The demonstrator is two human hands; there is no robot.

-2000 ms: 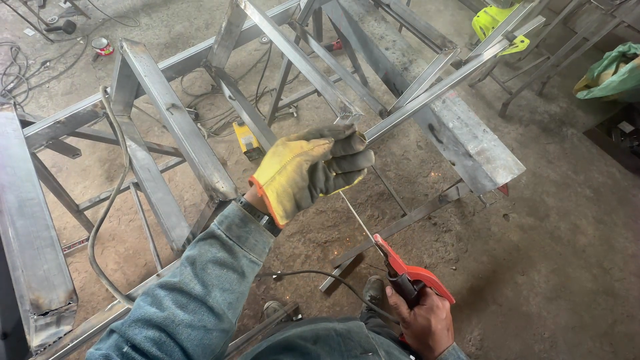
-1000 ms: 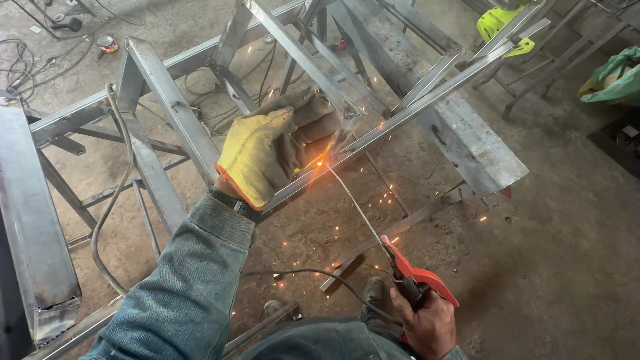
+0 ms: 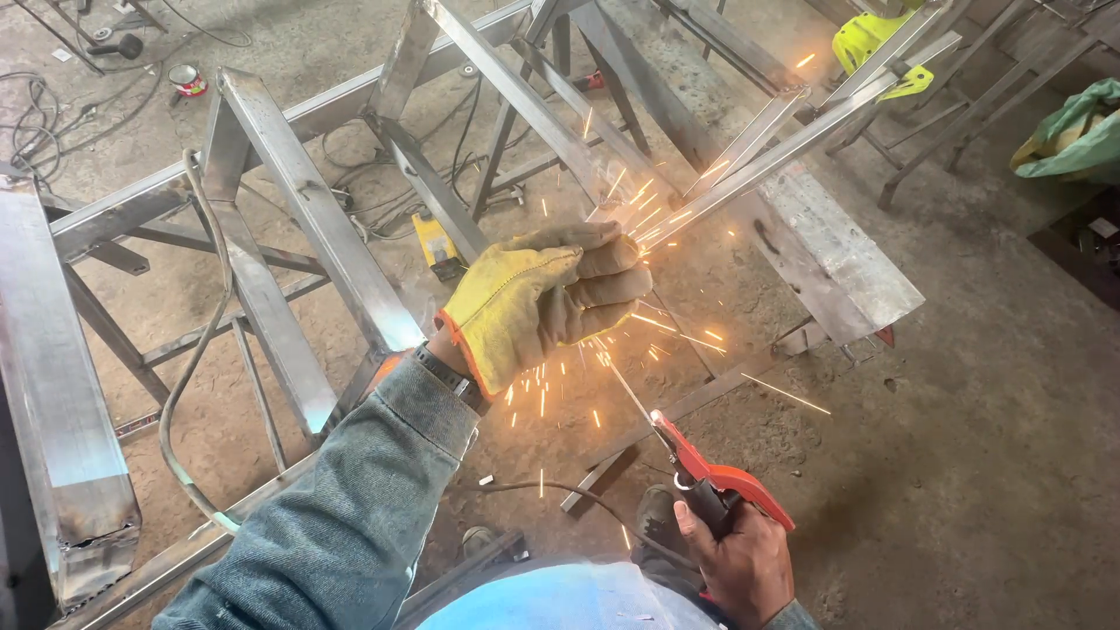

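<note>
My bare right hand (image 3: 748,560) grips a red and black welding electrode holder (image 3: 722,486) at the lower right. A thin welding electrode (image 3: 632,391) runs from its jaw up and left, its tip behind or just below my left hand. My left hand (image 3: 551,302), in a yellow and grey work glove, is raised in front of the joint of a steel frame (image 3: 761,175), fingers pointing right. Whether it touches the metal or holds anything is hidden. Orange sparks fly to the right of the glove and fall below it.
Steel beams with zigzag tube pieces (image 3: 319,210) fill the left and centre. A cable (image 3: 223,289) hangs over the left beam. A yellow device (image 3: 437,245), a can (image 3: 187,80) and loose cables (image 3: 35,131) lie on the floor. A flat-faced steel beam (image 3: 840,254) ends at right.
Two seconds ago no sparks showed; one second ago a bright glow was at the electrode tip, and now sparks spread widely. My gloved left hand has shifted right since one second ago.
</note>
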